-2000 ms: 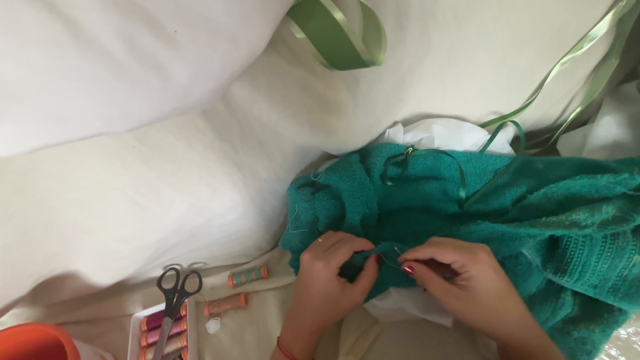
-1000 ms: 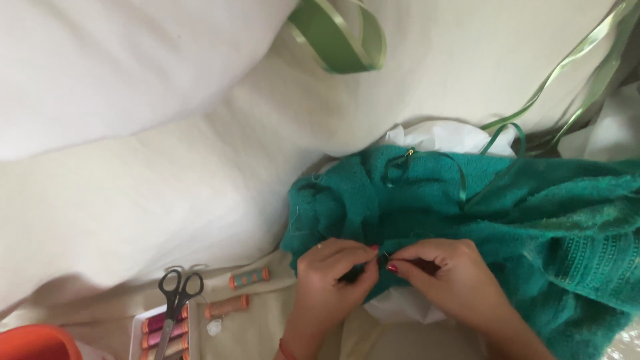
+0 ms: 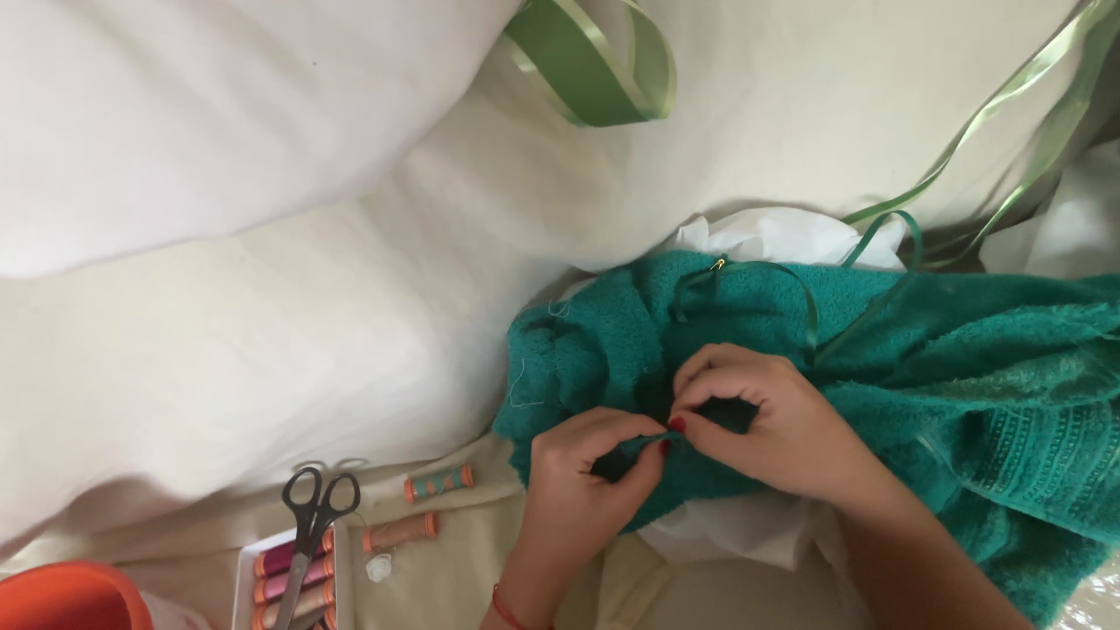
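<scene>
A teal terry towel (image 3: 892, 394), with a woven band at its right, lies bunched under both hands. My left hand (image 3: 586, 477) pinches a narrow teal fabric edge (image 3: 643, 440) between thumb and fingers. Close beside it, nearly touching, my right hand (image 3: 757, 420) has its thumb and fingertips closed at the same edge; whether a needle is between them cannot be seen. Near the towel's top edge a small gold-coloured clasp or pin (image 3: 718, 263) sits by a thin dark green ribbon (image 3: 809, 302). Loose pale thread (image 3: 523, 398) lies on the towel's left part.
Black-handled scissors (image 3: 302, 542) rest across a white tray (image 3: 245, 569) of thread spools. A teal spool (image 3: 439, 483) and a tan spool (image 3: 401, 531) lie beside it. An orange container (image 3: 74, 599) stands lower left. Green ribbon (image 3: 591, 66) and pale cloth (image 3: 306, 332) lie beyond.
My right hand has moved slightly up and its fingers are now raised and curled above the fabric edge. My left hand stays at about the same place, still pinching the fabric.
</scene>
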